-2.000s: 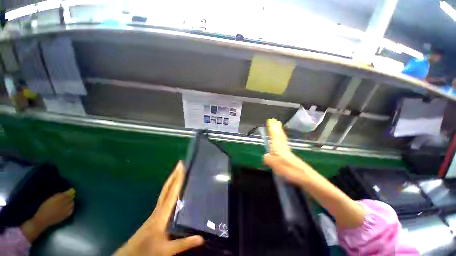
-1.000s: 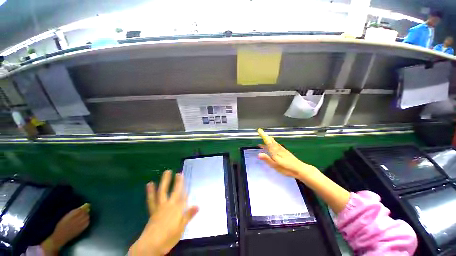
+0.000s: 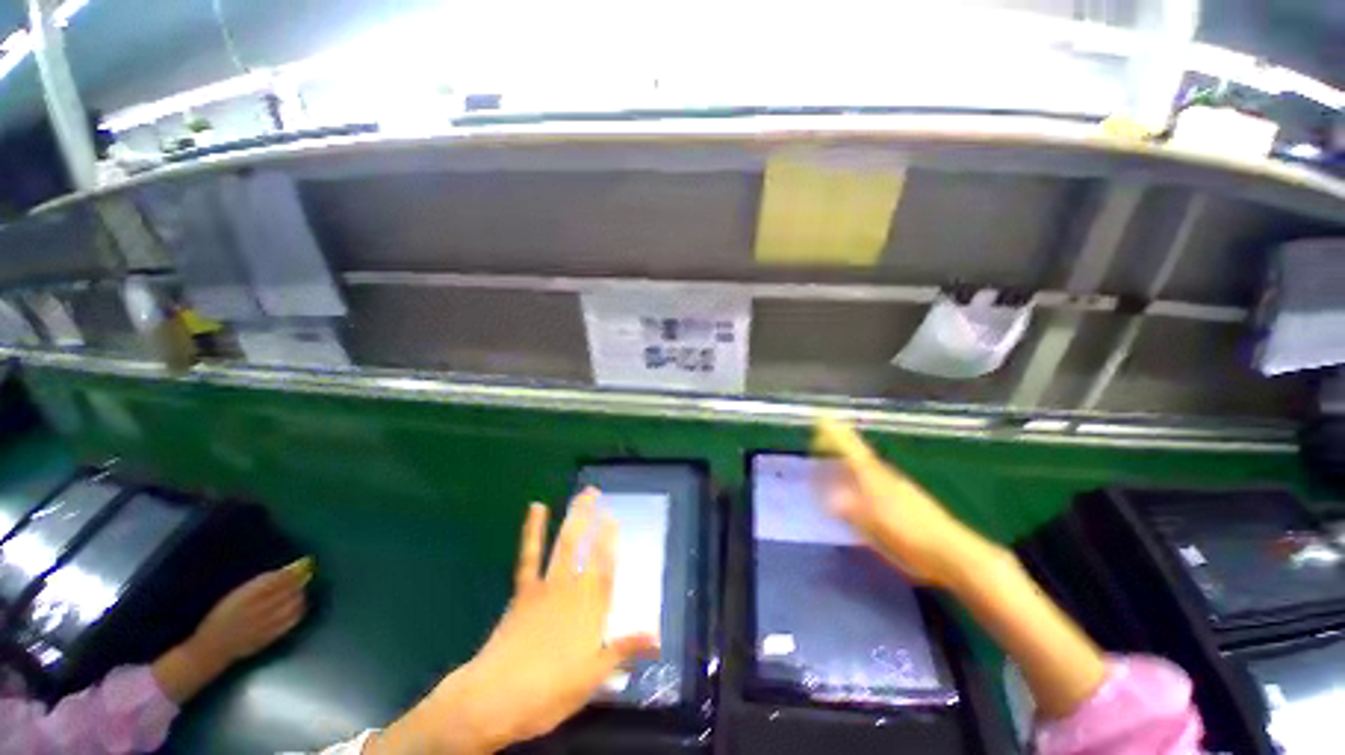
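Observation:
Two tablets lie side by side in a black tray (image 3: 841, 732). The left tablet (image 3: 639, 553) shows a partly white screen. The right tablet (image 3: 848, 620) shows a pale upper part and a darker lower part with a small white patch. My left hand (image 3: 553, 642) is over the left tablet's left side, fingers spread, holding nothing. My right hand (image 3: 900, 516) is over the right tablet's upper right part, a yellow cot on a fingertip; it is blurred and holds nothing. Whether the fingertips touch the screens cannot be told.
Stacked black trays with glossy tablets (image 3: 1239, 561) stand at right. Another tray with tablets (image 3: 111, 561) is at left, with another person's hand (image 3: 254, 612) beside it. Behind the green surface (image 3: 413, 472) is a grey partition with an instruction sheet (image 3: 671, 342), yellow sheet (image 3: 829, 210) and white bag (image 3: 966, 333).
Both tablets, tilted up in my hands two seconds ago, lie in the tray. Since one second ago, my left hand has moved over the left screen, and the right screen has changed from white to mostly dark.

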